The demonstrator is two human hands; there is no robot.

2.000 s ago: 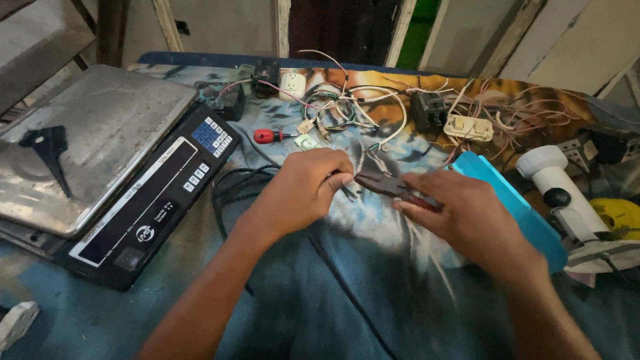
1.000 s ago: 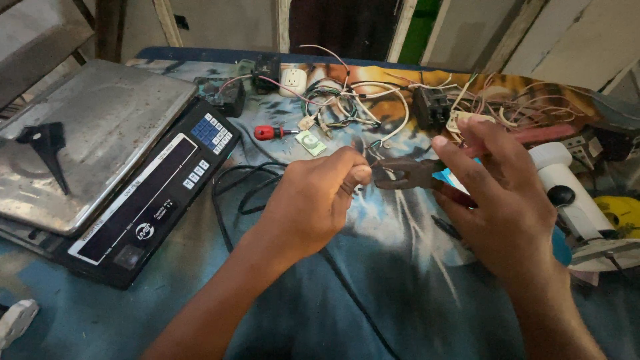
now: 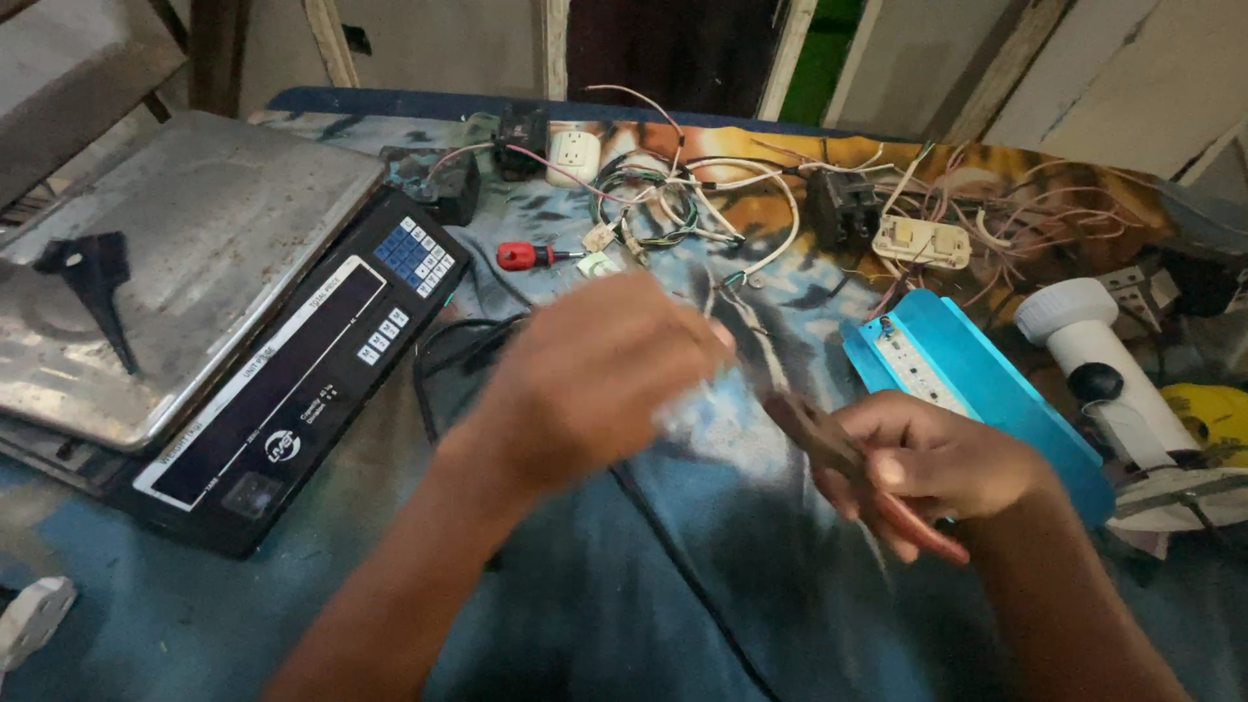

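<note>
My left hand [image 3: 604, 380] is blurred, its thumb and fingers pinched together in front of the wires; whatever lies between the fingertips cannot be made out. To its right, my right hand [image 3: 936, 463] grips a pair of pliers [image 3: 838, 448] with reddish handles, the dark jaws pointing up and left. A black cable [image 3: 673, 556] runs from beneath my left hand toward the near edge of the view. Beyond the hands lie a red-handled screwdriver [image 3: 526, 255] and a coil of mixed wires [image 3: 648, 200]. A blue metal light fixture [image 3: 1014, 390] sits behind my right hand.
A digital scale [image 3: 263, 390] with a metal platform [image 3: 195, 253] takes up the left side. At the back stand a white outlet [image 3: 573, 158], black electrical parts [image 3: 843, 205] and a cream switch plate [image 3: 921, 242] amid pink wires. A white cylindrical lamp [image 3: 1116, 370] stands at right.
The pliers, near my left fingertips a second ago, are now apart from them and lower. My right hand has moved down, and the blue fixture behind it shows more.
</note>
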